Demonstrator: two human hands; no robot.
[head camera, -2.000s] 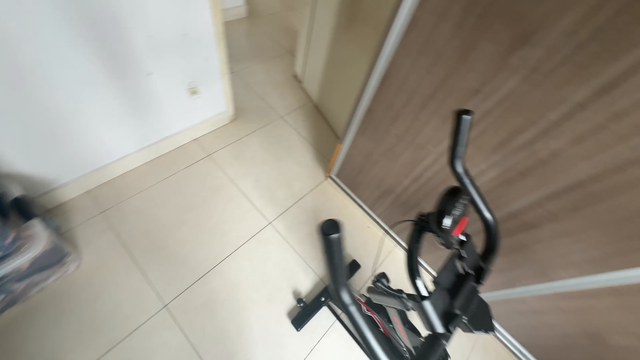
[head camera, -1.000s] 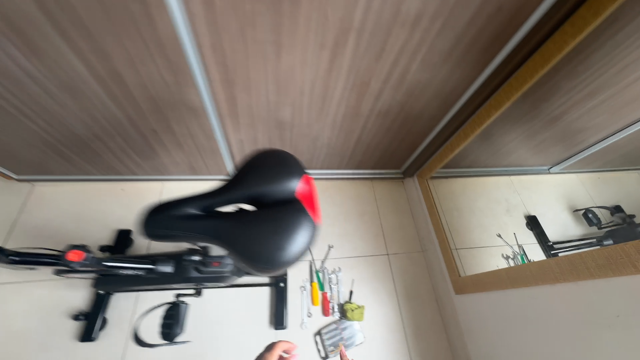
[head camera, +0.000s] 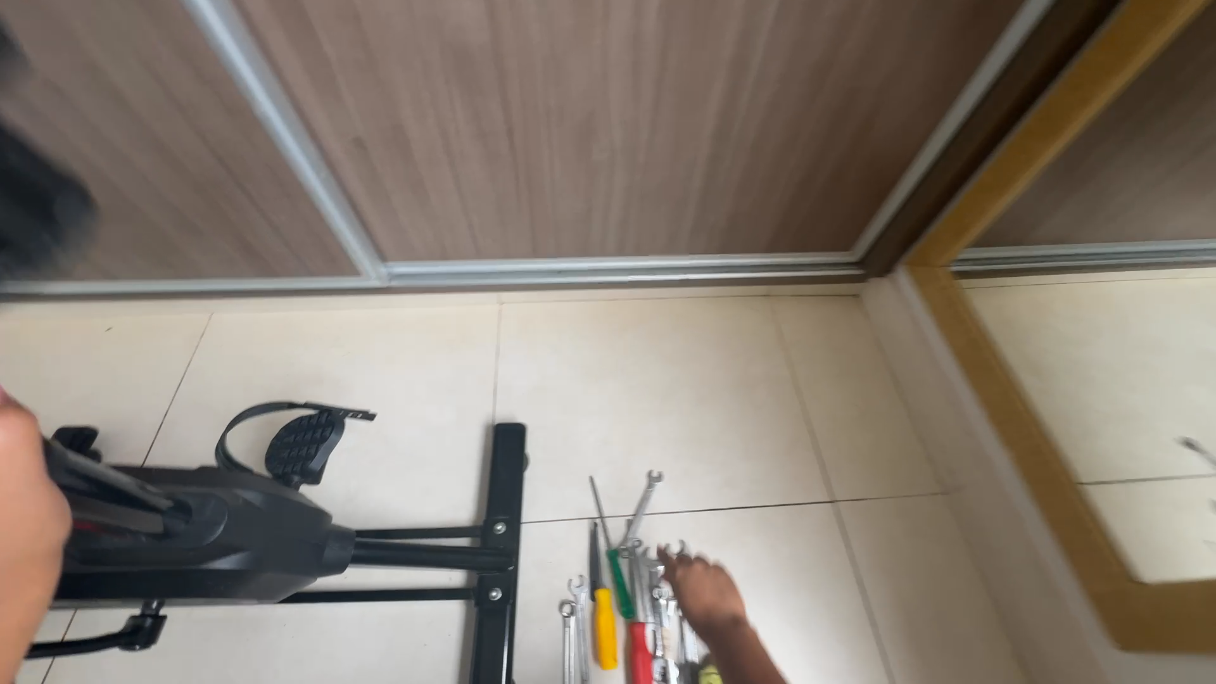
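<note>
My right hand reaches down over a group of tools on the tiled floor, its fingers at the metal wrenches; whether it grips one cannot be told. Left of it lie a red-handled tool, a green-handled screwdriver and a yellow-handled screwdriver. More combination wrenches are at the left of the group. My left hand is at the left edge, beside a black tube of the exercise bike; its fingers are mostly out of view. A blurred black shape is at the upper left.
The bike's rear floor bar stands just left of the tools, and a strapped pedal sticks out on the wardrobe side. Wood-grain sliding doors rise behind. A wood-framed mirror leans or hangs at the right.
The saddle, seen over the bike a second ago, no longer covers the frame. My right hand is now over the tools, and my left hand shows at the left edge. The view has shifted.
</note>
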